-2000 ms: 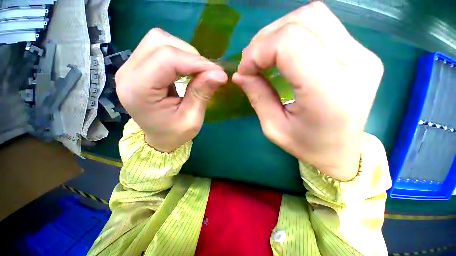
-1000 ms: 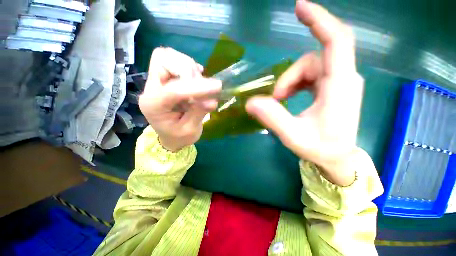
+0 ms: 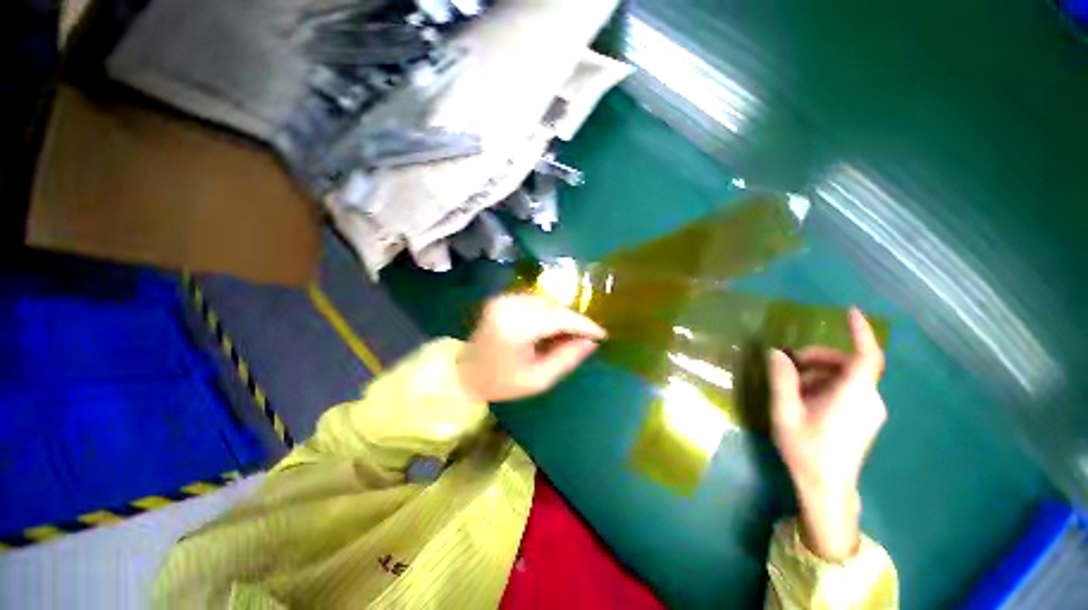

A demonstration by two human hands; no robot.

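Several yellow-green see-through film sheets (image 3: 716, 250) lie overlapping on the green bench, with bright glare spots. My left hand (image 3: 531, 346) is at their left edge, thumb and fingertips close together; blur and glare hide whether film is between them. My right hand (image 3: 829, 411) is over the right end of the sheets, with thumb and fingers apart and nothing visible in it.
At the upper left, a brown carton (image 3: 173, 197) stands beside beige packing paper (image 3: 525, 101) and loose grey metal housings (image 3: 412, 145). A blue tray's rim (image 3: 1020, 554) shows at the lower right. A blue object (image 3: 113, 399) and striped floor lines are at the lower left.
The view has swung left, so the carton shows more and the tray less. My hands have moved apart. The clear strip seen at my left fingers is no longer distinct.
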